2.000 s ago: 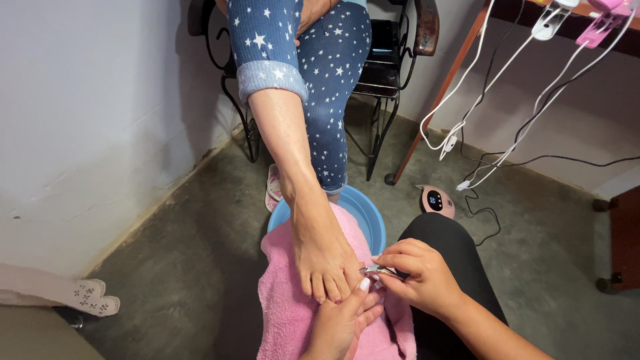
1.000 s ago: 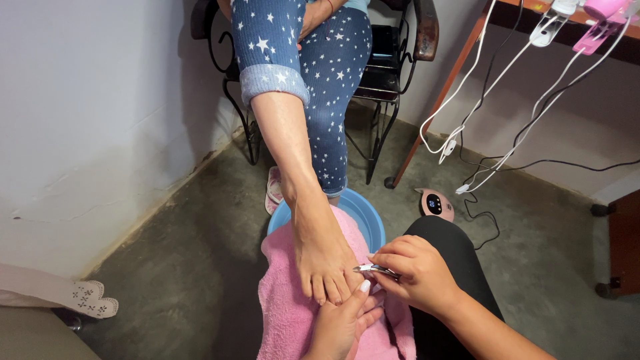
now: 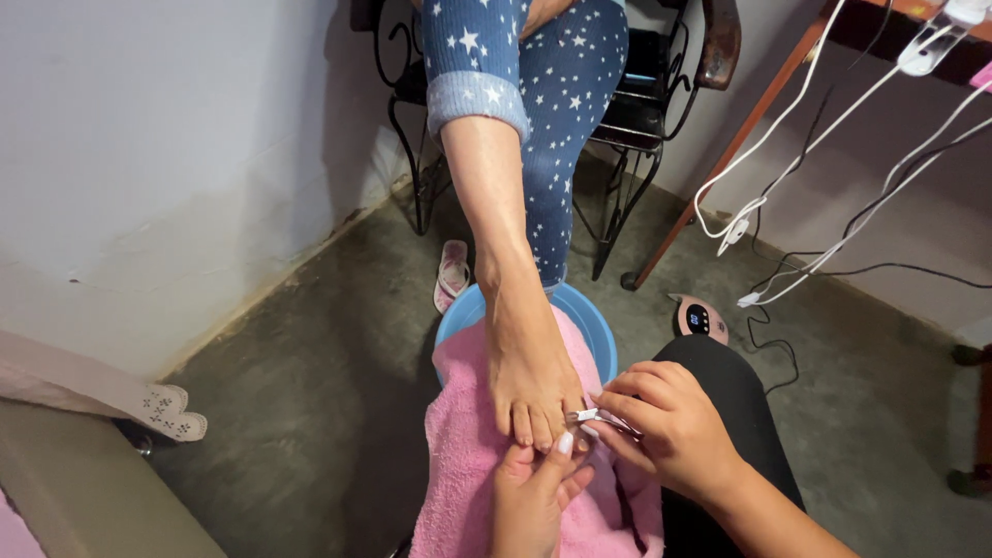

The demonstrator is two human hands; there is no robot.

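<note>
Another person's bare foot [image 3: 531,341] rests on a pink towel [image 3: 457,465] laid over my lap. My left hand [image 3: 539,488] is at the toe tips, thumb on top and fingers beneath, gripping the toes. Metal cuticle nippers [image 3: 601,421] are in my right hand [image 3: 659,426], their tip at the big toe's side. Whether the jaws are open cannot be made out. Behind the towel stands a blue plastic basin [image 3: 593,318], with the person's other leg [image 3: 546,209], in star-print trousers, reaching down to it.
A flip-flop [image 3: 452,277] lies beside the basin. A pink device with a display [image 3: 700,318] is on the floor by my knee [image 3: 721,403]. White cables [image 3: 806,155] hang at the right near a wooden table leg [image 3: 728,163]. A metal-framed chair [image 3: 635,116] stands behind.
The nippers and my right hand have shifted slightly about the big toe. My left hand stays at the toes.
</note>
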